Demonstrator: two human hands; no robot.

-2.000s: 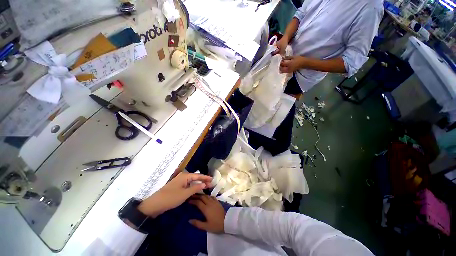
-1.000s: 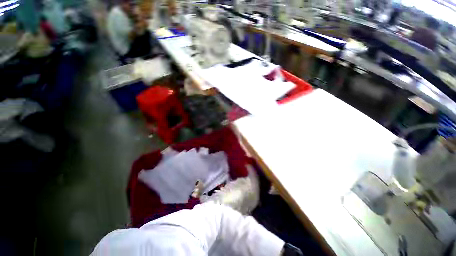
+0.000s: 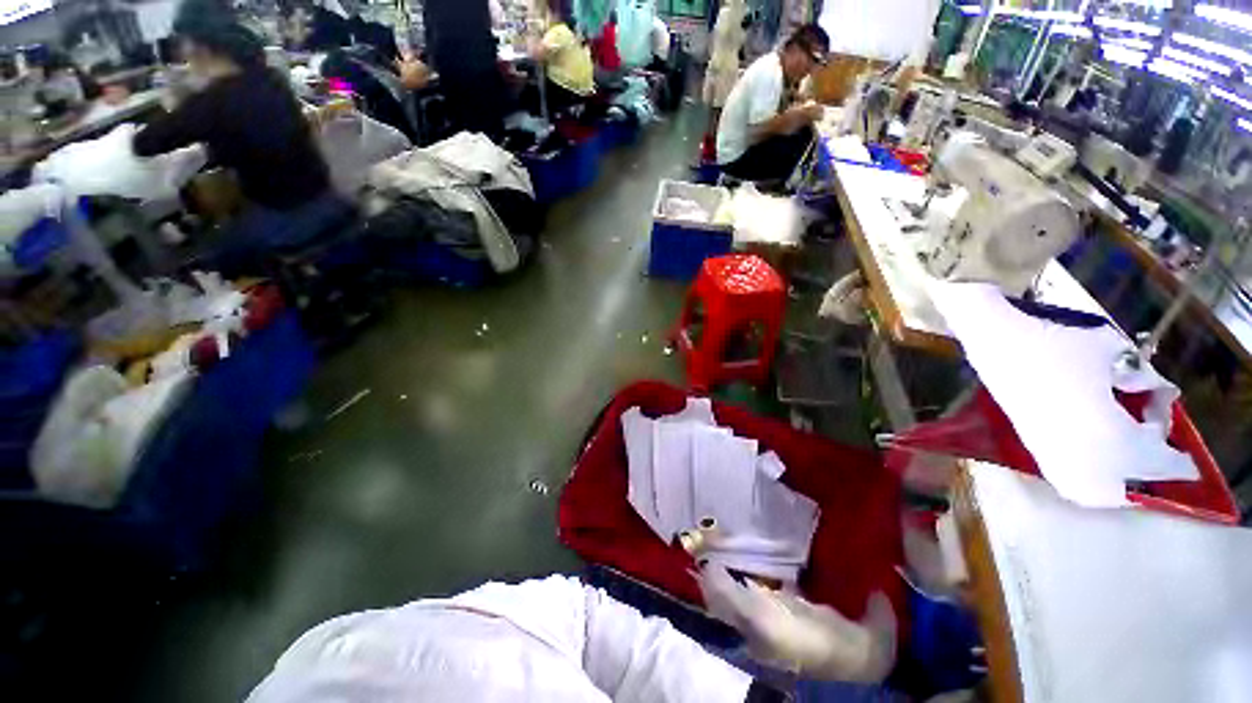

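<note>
White rectangular pieces [image 3: 714,481] lie fanned and overlapping in a red cloth-lined bin [image 3: 600,474] in front of me. Small beige objects [image 3: 698,534], too small to name surely, lie at their lower edge. A crumpled cream fabric [image 3: 810,629] lies at the bin's near right side, blurred. A white sleeve [image 3: 508,639] crosses the bottom of the picture, with a dark band at its right end. Neither my left hand nor my right hand can be made out; the bottom edge cuts the view off there.
A red stool [image 3: 737,316] stands beyond the bin. A white table [image 3: 1119,591] is at the right, with a red tray [image 3: 1195,460], white fabric [image 3: 1050,385] and a sewing machine [image 3: 1002,220] behind. Blue bins [image 3: 227,433] line the left; people sit at the back.
The view has swung from the sewing machine and cream heap to the bin and aisle. Both hands, visible at first, are out of sight. The bin now shows nearer the middle.
</note>
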